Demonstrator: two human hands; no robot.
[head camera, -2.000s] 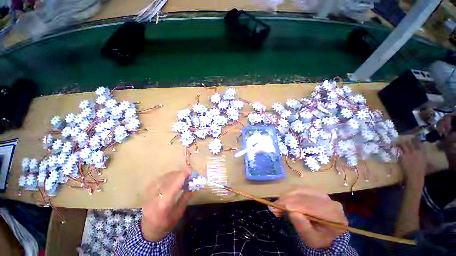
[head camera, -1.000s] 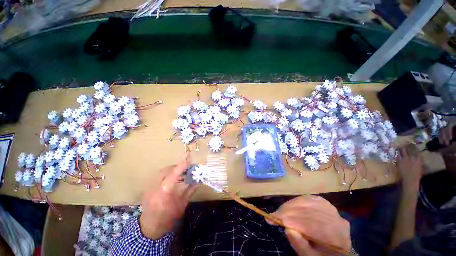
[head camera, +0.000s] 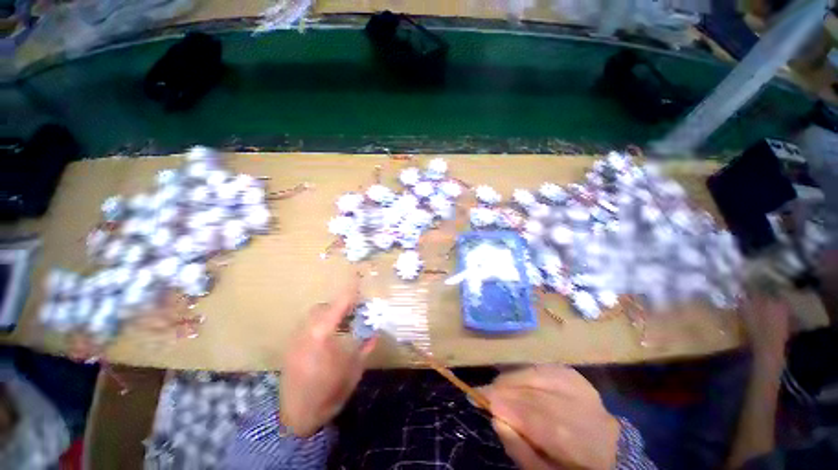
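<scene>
The frame is blurred. My left hand (head camera: 322, 367) holds a white flower-shaped motor part (head camera: 374, 317) in its fingertips, above the bench. My right hand (head camera: 551, 413) grips a thin brown brush (head camera: 452, 375) like a pen. The brush's pale tip is at or very near the part's lower right side; contact is not clear. The blue paste tub (head camera: 499, 307) stands right of the part, with white paste and a white strip at its upper part. A striped patch (head camera: 411, 307) lies left of the tub.
Heaps of similar parts lie at far left (head camera: 165, 234), middle (head camera: 390, 216) and right (head camera: 634, 234). A carton of parts (head camera: 209, 418) sits below the bench edge. Black trays (head camera: 184, 69) are on the green belt (head camera: 303, 101). A black device (head camera: 755, 195) and another person's arm (head camera: 763, 367) are at right.
The black trays have moved left along the belt. The part in my left hand has shifted slightly right and up, its white face turned more upward. My right hand has moved slightly left with the brush.
</scene>
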